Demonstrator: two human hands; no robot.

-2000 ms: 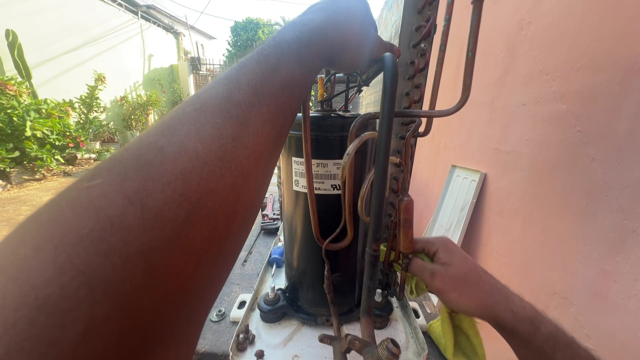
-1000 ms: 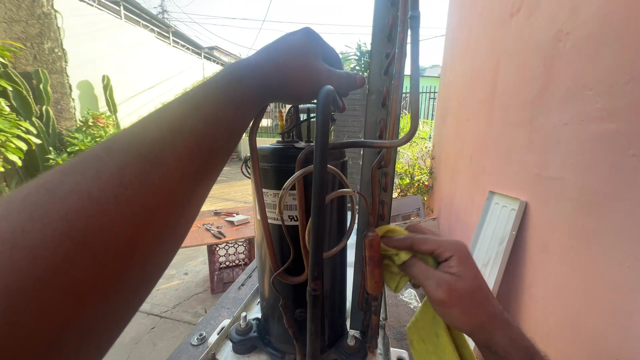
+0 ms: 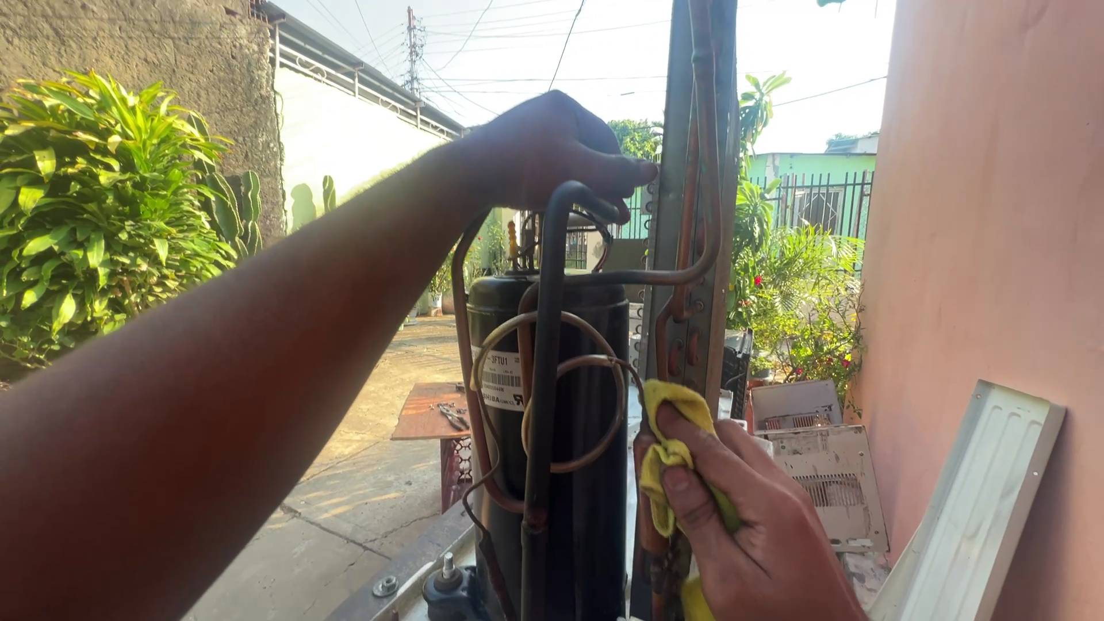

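My left hand [image 3: 565, 155] is at the top of the bent copper pipes, its thumb toward the metal end plate of the condenser coil [image 3: 668, 181]; its fingers are partly hidden, so what it grips is unclear. My right hand [image 3: 750, 509] pinches a yellow cloth [image 3: 668, 448] around a thin copper tube, just above a copper filter drier [image 3: 653, 517]. Behind the pipes stands a black cylindrical compressor [image 3: 586, 388] with a label. Coiled capillary tubing [image 3: 617, 405] loops in front of it, beside a thick dark pipe [image 3: 545, 345].
A pink wall [image 3: 975, 216] rises at the right, with a white metal panel [image 3: 975, 500] leaning there. Grilled covers [image 3: 819, 474] stand behind my right hand. Pliers [image 3: 453, 417] lie on a low brown table [image 3: 418, 410]. A mounting bolt [image 3: 385, 586] is on the base's edge.
My right hand and the cloth have gone from beside the filter drier to the thin tube above it. My left hand stays at the pipe tops. The view has tilted up.
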